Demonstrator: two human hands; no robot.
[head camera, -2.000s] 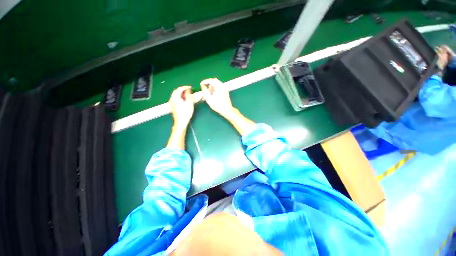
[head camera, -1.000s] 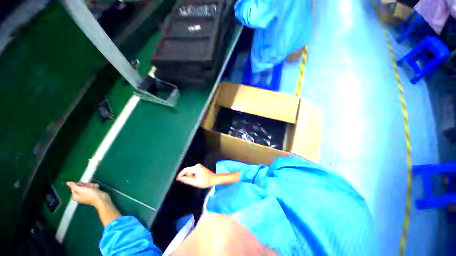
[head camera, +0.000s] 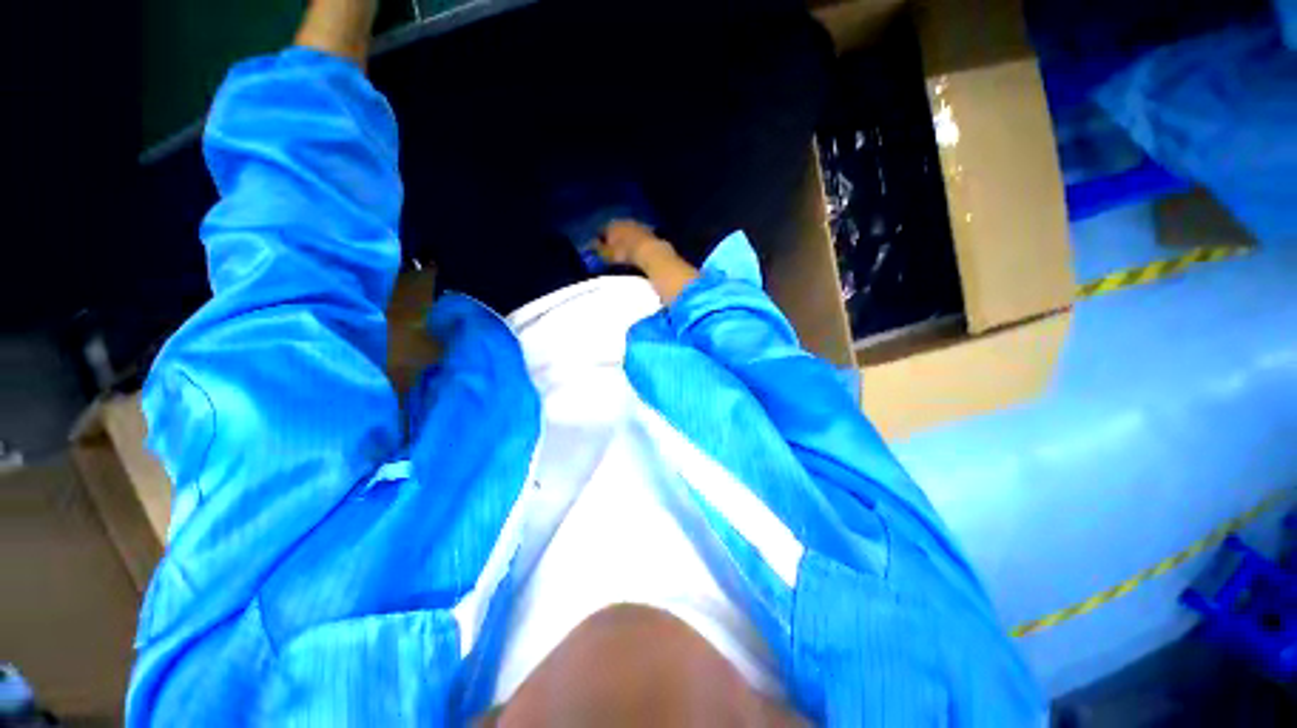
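Note:
My right hand is small and dim in the dark space under the bench, just in front of my body. Its fingers are bent at a dark blue thing, which is too dark to name. I cannot tell whether the hand grips it. My left wrist reaches up over the bench edge, and the hand itself is cut off by the top of the picture. No phone unit shows.
An open cardboard carton with a black, shiny liner stands at the right. Another brown carton is at the left. The green bench shows at the top left. A blue stool stands at the lower right on the pale floor.
The view has tilted down to my own body and the space under the bench. My right hand has gone down below the bench edge. My left hand has left the picture at the top.

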